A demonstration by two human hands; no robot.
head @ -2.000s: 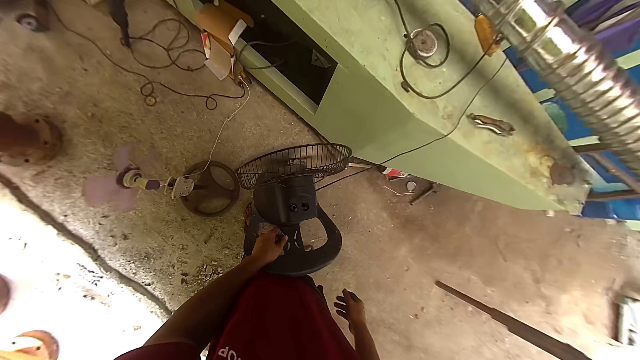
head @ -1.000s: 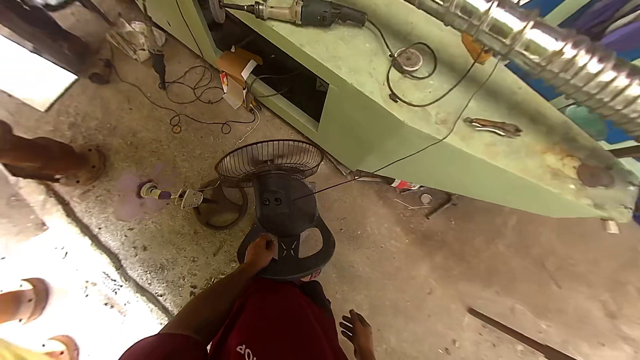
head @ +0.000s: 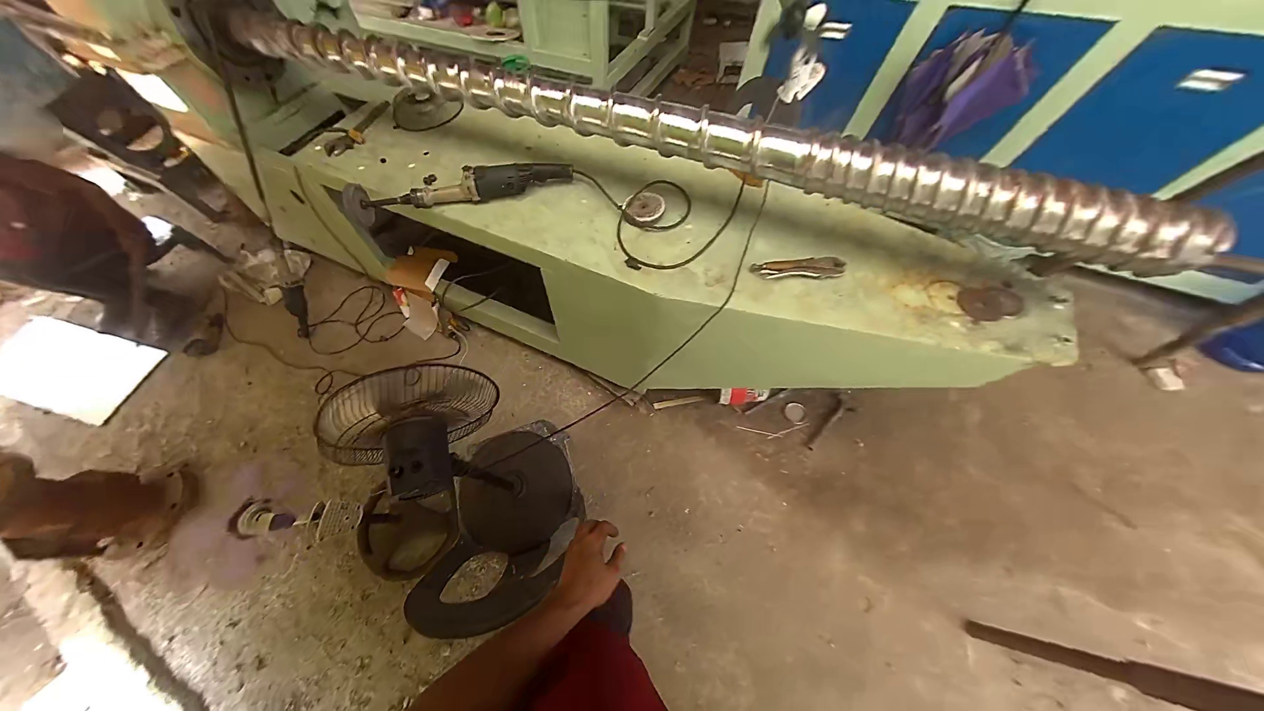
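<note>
My left hand [head: 591,565] is low in the middle of the view, with its fingers apart and slightly bent, beside the edge of a black electric fan's base [head: 494,604]. No grip on the base shows. My right hand is not in view. The fan's wire grille [head: 407,407] faces up and away, above its black motor housing [head: 418,456]. A round dark disc [head: 516,491] lies by the housing. Left of the fan is a purple fan blade [head: 242,518], which looks blurred, with a hub and motor beside a dark ring [head: 405,538] on the floor.
A green metal machine bed [head: 790,346] crosses behind, below a long shiny screw shaft [head: 711,133]. On it are a power grinder [head: 494,183], a coiled cable and pliers-like tool [head: 798,268]. Cables and a torn box [head: 420,281] lie left. A rusty bar [head: 1116,670] lies lower right.
My left hand has come off the middle of the fan's body to its right side. The fan now stands turned, with the round disc showing. My right hand has left the view, which has swung upward.
</note>
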